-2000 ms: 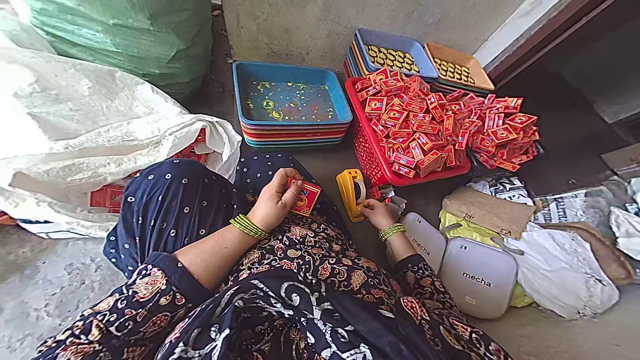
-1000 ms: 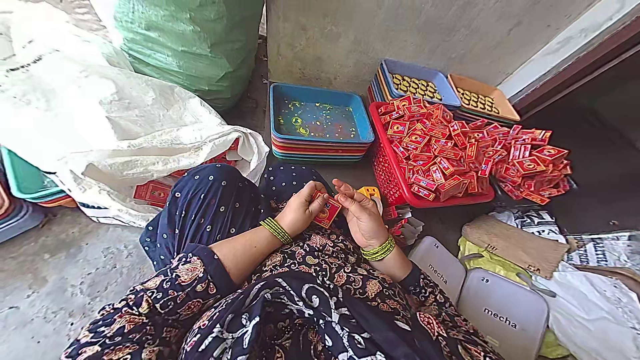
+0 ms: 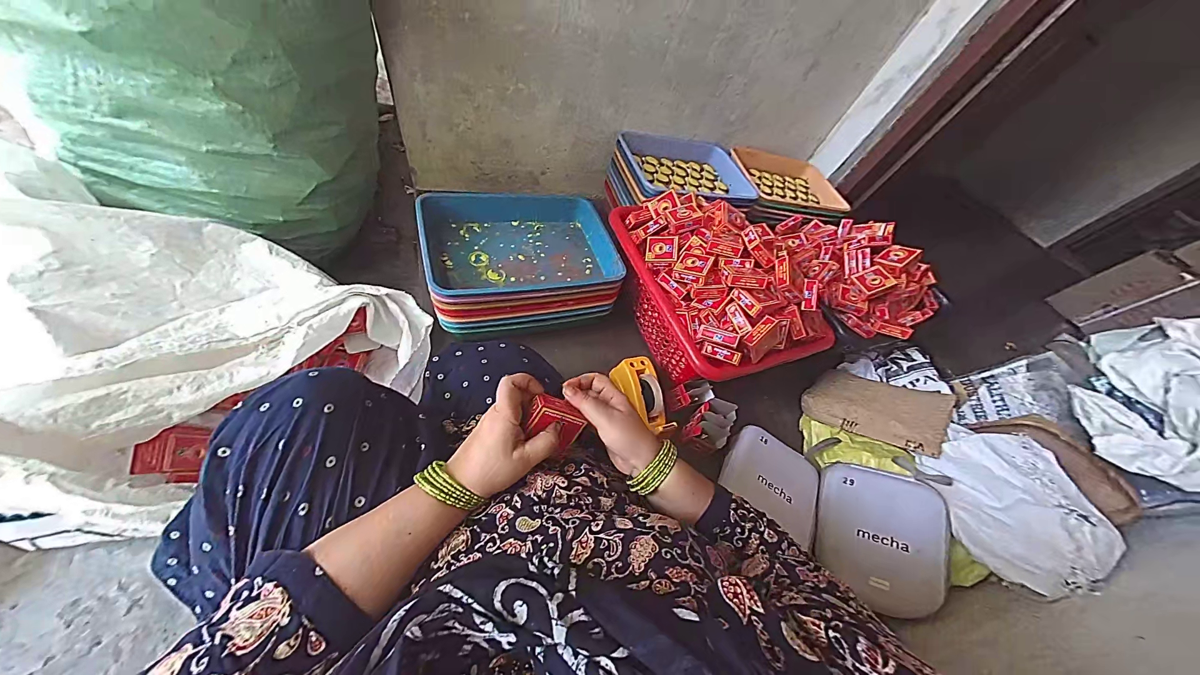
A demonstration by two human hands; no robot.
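Observation:
My left hand [image 3: 511,436] grips a small red cardboard box [image 3: 555,419] above my lap, thumb on its near side. The fingertips of my right hand [image 3: 609,417] meet the box's right upper edge; whether they pinch it is hard to tell. Just beyond my right hand is a yellow tape dispenser [image 3: 641,392] with a roll in it. Several small cartons with grey insides [image 3: 712,422] lie to its right. Behind them, a red plastic basket [image 3: 656,328] is heaped with small red boxes [image 3: 741,272].
A stack of trays, blue on top [image 3: 520,305], stands ahead. Farther back, a blue tray [image 3: 680,172] and an orange tray [image 3: 789,186] hold round pieces. A white sack [image 3: 141,309] with red boxes lies left, a green sack [image 3: 206,112] behind it. Grey lidded containers [image 3: 883,544] lie right.
Two seconds ago my right hand was beside the tape dispenser; it has since come to the box in my left hand. The box now shows more of its sides.

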